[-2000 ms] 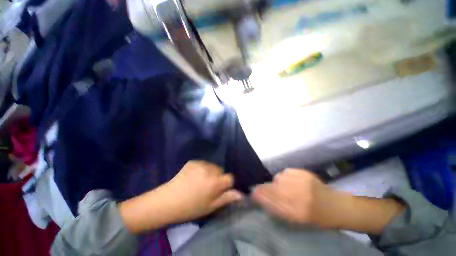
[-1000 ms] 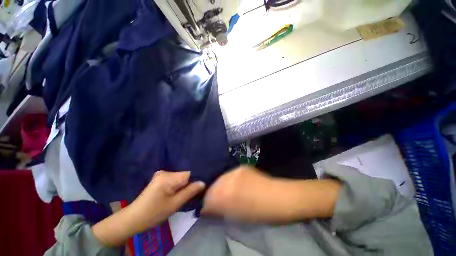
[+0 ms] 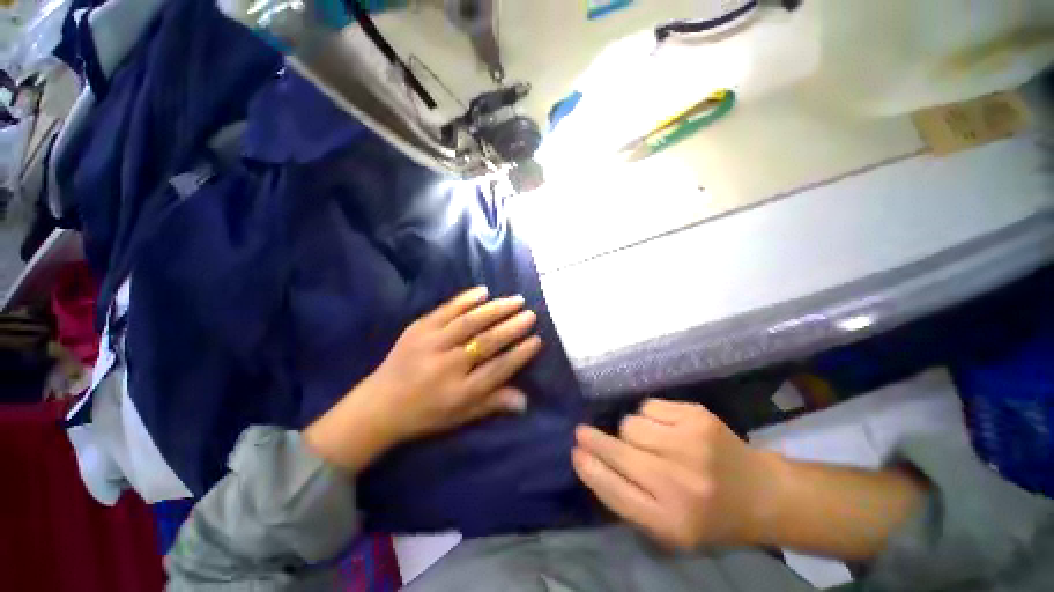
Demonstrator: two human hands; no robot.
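Observation:
The navy fabric panel (image 3: 335, 289) runs from under the sewing machine's needle area (image 3: 499, 156) down over the table's front edge onto my lap. My left hand (image 3: 445, 364) lies flat on the cloth, palm down, fingers a little apart and pointing at the needle area, with a ring on one finger. My right hand (image 3: 659, 468) pinches the navy cloth's right edge near my lap, its fingers curled. The presser foot is lost in the bright glare where the cloth meets it.
Yellow-and-green thread snips (image 3: 684, 124) and a tan card (image 3: 971, 123) lie on the machine bed. A grey marked strip (image 3: 717, 359) runs along the table's front edge. A blue crate (image 3: 1011, 428) stands at right. Red cloth (image 3: 69, 497) hangs at lower left.
My left hand has moved up from the lower edge and opened flat on the cloth. My right hand has moved right with the cloth's edge. The lower cloth is now spread wider.

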